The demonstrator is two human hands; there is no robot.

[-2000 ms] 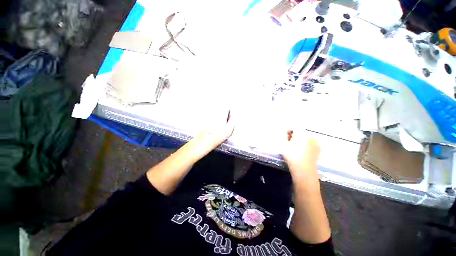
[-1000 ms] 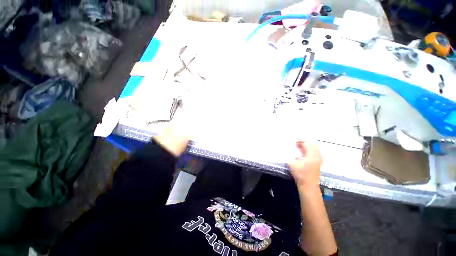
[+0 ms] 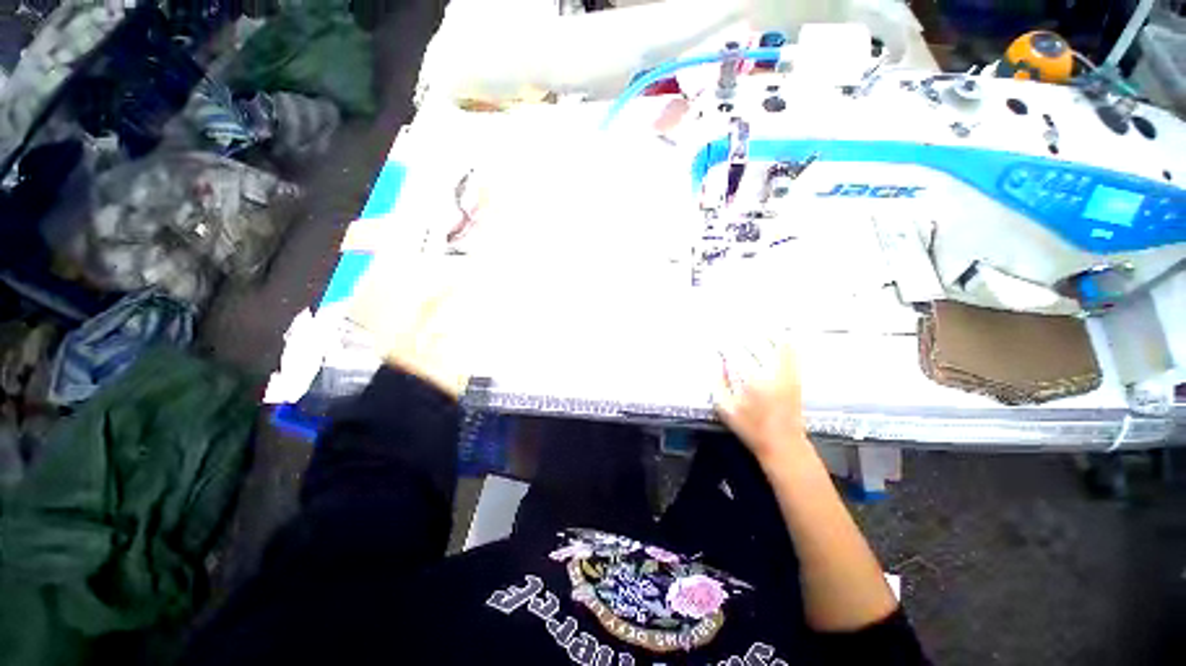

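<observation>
My left hand (image 3: 423, 332) is over the left front part of the table, washed out by glare; its fingers and anything under it cannot be made out. My right hand (image 3: 758, 390) rests at the table's front edge, below and slightly right of the needle area; glare hides whether it holds anything. The presser foot and needle (image 3: 728, 234) are under the left end of the sewing machine (image 3: 871, 191). A brown stack of cut pieces (image 3: 1012, 351) lies at the right front of the table. Small pale pieces (image 3: 910, 258) lie beside the machine bed, behind the stack.
The sewing table (image 3: 572, 399) is mostly overexposed. A thin strip (image 3: 463, 208) lies at its left. The control panel (image 3: 1116, 204) is at the right. A blue tube (image 3: 644, 81) curves behind the head. Green cloth (image 3: 124, 494) and bagged material (image 3: 195, 221) are on the floor at left.
The view has shifted. My left hand has moved from near the table's middle front to its left part, over where tan pieces lay. My right hand stays near the front edge.
</observation>
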